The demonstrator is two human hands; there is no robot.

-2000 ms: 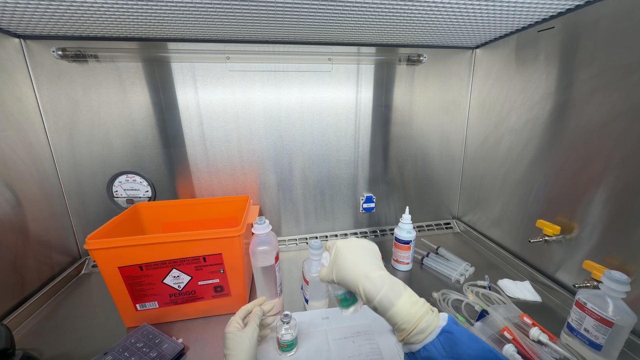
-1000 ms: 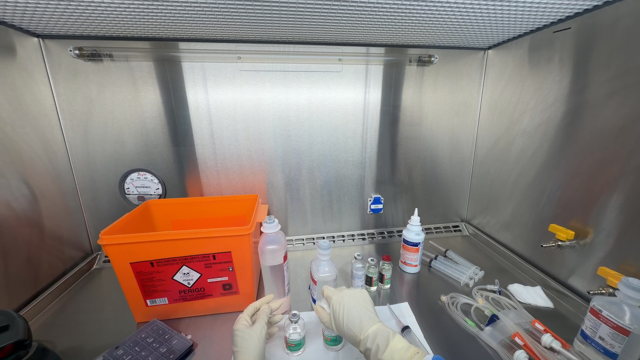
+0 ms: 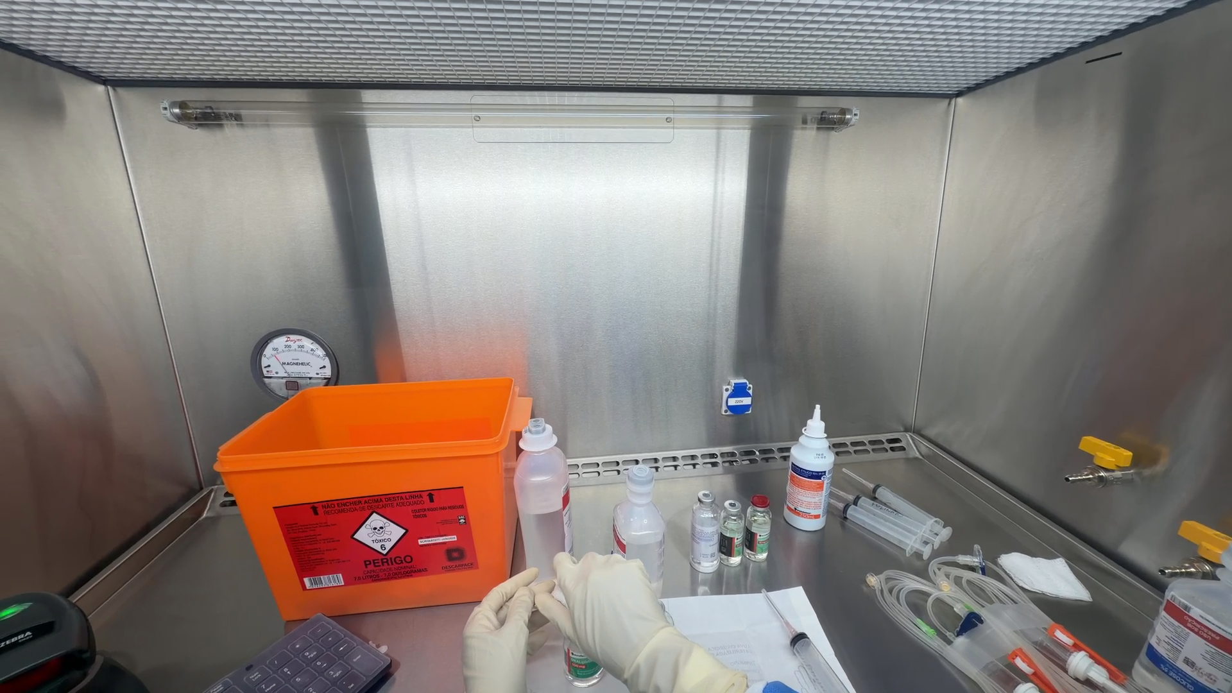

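Note:
My left hand (image 3: 500, 630), in a cream glove, is at the bottom centre with its fingertips together, meeting those of my gloved right hand (image 3: 616, 616). What lies between the fingertips is hidden. Below the right hand shows the base of a glass vial with a green label (image 3: 582, 666). Behind the hands stand a tall plastic bottle (image 3: 542, 491) and a shorter plastic bottle (image 3: 639, 529). To their right are three small vials, one a red-capped vial (image 3: 758, 529). A syringe with a needle (image 3: 810, 654) lies on a white paper sheet (image 3: 712, 626).
An orange toxic-waste bin (image 3: 366, 462) stands at left, behind a dark keypad (image 3: 308, 664) and a scanner (image 3: 48, 635). At right are a white dropper bottle (image 3: 809, 476), syringes (image 3: 890, 520), coiled tubing (image 3: 914, 602), a folded gauze (image 3: 1045, 576) and a labelled bottle (image 3: 1189, 630).
My right hand has moved left to meet my left hand. The small vials at the back, hidden behind the right hand two seconds ago, are visible.

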